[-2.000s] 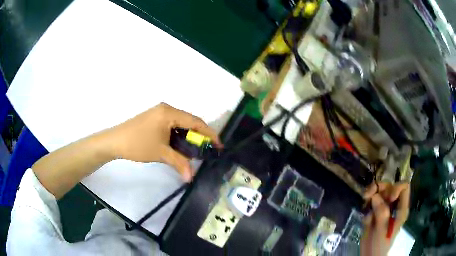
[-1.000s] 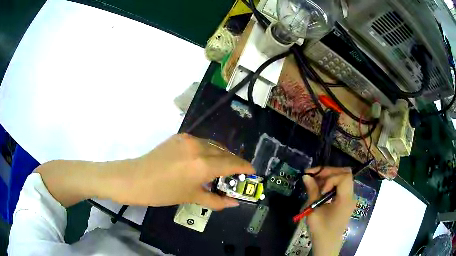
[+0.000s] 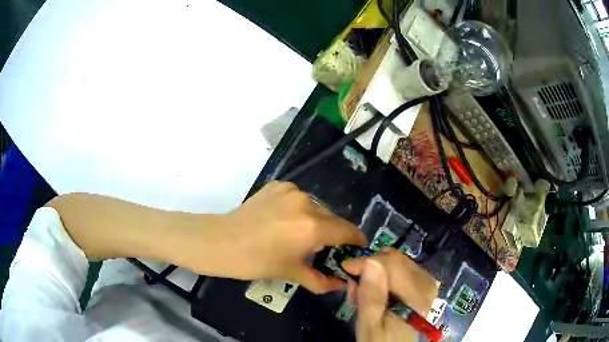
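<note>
My left hand (image 3: 287, 237) holds the open adapter unit (image 3: 332, 259) between thumb and fingers, over the black surface (image 3: 314, 167). Its board is partly hidden by my fingers. My right hand (image 3: 394, 290) holds a thin red and black probe (image 3: 419, 323), its red end towards the lower right. The right fingertips are at the adapter's right side; the probe's tip is hidden. A small green test board (image 3: 386, 239) under clear plastic lies just beyond my right hand. A cream socket strip (image 3: 272, 296) shows below my left hand.
A white sheet (image 3: 153, 100) lies at left. At upper right stand a clear glass bulb (image 3: 479, 57) in a white holder and a grey instrument (image 3: 554, 87). Black cables (image 3: 437, 133) and a red clip (image 3: 460, 171) lie before it. A second green board (image 3: 463, 299) lies at lower right.
My right hand has moved left with the probe and now meets the adapter. My left hand has shifted slightly right and keeps hold of the adapter. The camera view has also shifted.
</note>
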